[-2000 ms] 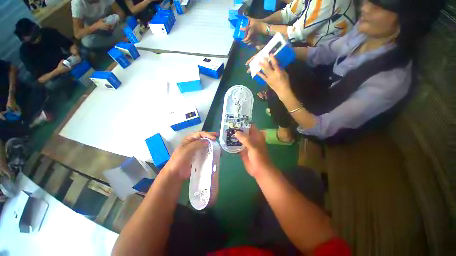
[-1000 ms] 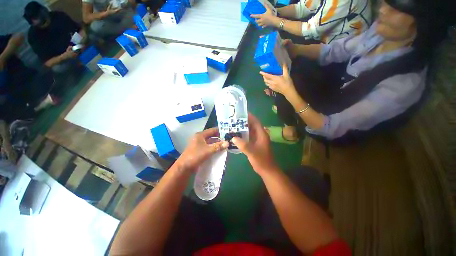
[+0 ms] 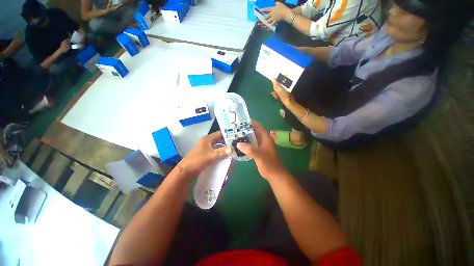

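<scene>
The white oblong plastic case [image 3: 232, 111] is open in two halves. The upper half holds a small printed part and a black piece [image 3: 240, 147] near its lower end. My right hand [image 3: 266, 153] grips that half from the right, its thumb on the black piece. My left hand [image 3: 202, 155] holds the pale case lid half [image 3: 212, 183], which slants down below it, and its thumb and fingers also touch the left edge of the upper half. The fingers under the case are hidden.
Blue-and-white boxes [image 3: 195, 115] stand on the white board [image 3: 124, 98] ahead and left. An opened box [image 3: 124, 171] is by the board's near edge. A person [image 3: 358, 93] at the right holds a box [image 3: 283, 63]. A grey-white carton [image 3: 30, 201] lies on the left board.
My left hand has moved up and right to the upper case half, bringing the lid half under it. The upper half now tilts left. The person at the right has turned their box.
</scene>
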